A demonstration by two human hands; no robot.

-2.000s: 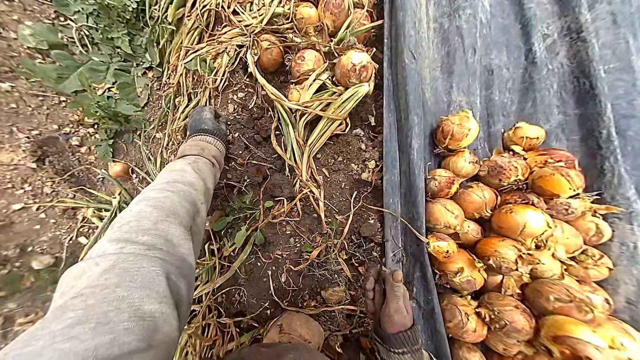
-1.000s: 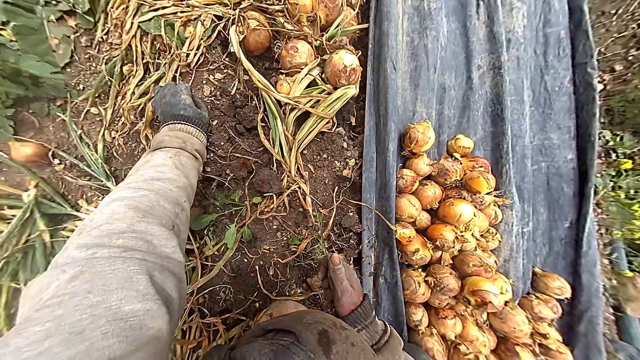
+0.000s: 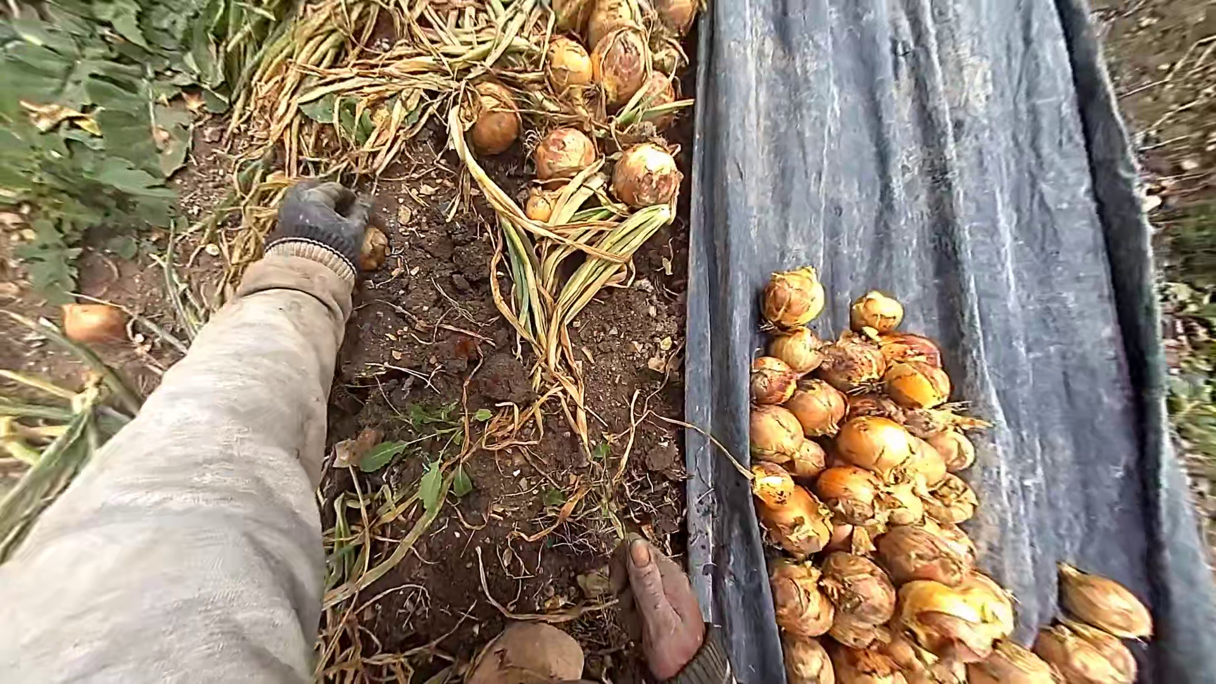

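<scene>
My left hand [image 3: 320, 217], in a dark glove, reaches out over the soil beside dry onion tops [image 3: 380, 76]. Its fingers are curled, and a small brownish bulb or clod [image 3: 373, 249] shows against its right side; whether the hand grips it is unclear. Bare and low in the view, my right hand [image 3: 662, 605] rests at the soil near the edge of a dark fabric sheet [image 3: 855, 123], thumb up, its fingers mostly hidden. Onions with leaves [image 3: 646, 176] lie on the ground at the top. A pile of onions [image 3: 874, 446] lies on the sheet.
Green leafy plants [image 3: 104, 133] grow at the upper left. A lone onion [image 3: 95, 323] sits on the soil left of my sleeve. At the bottom edge is a rounded brown thing [image 3: 529, 654], partly cut off. Bare soil and weeds border the sheet's right edge [image 3: 1126, 218].
The small brownish thing now shows beside my left hand, where the frame from one second ago does not show it. My right hand stays low near the sheet.
</scene>
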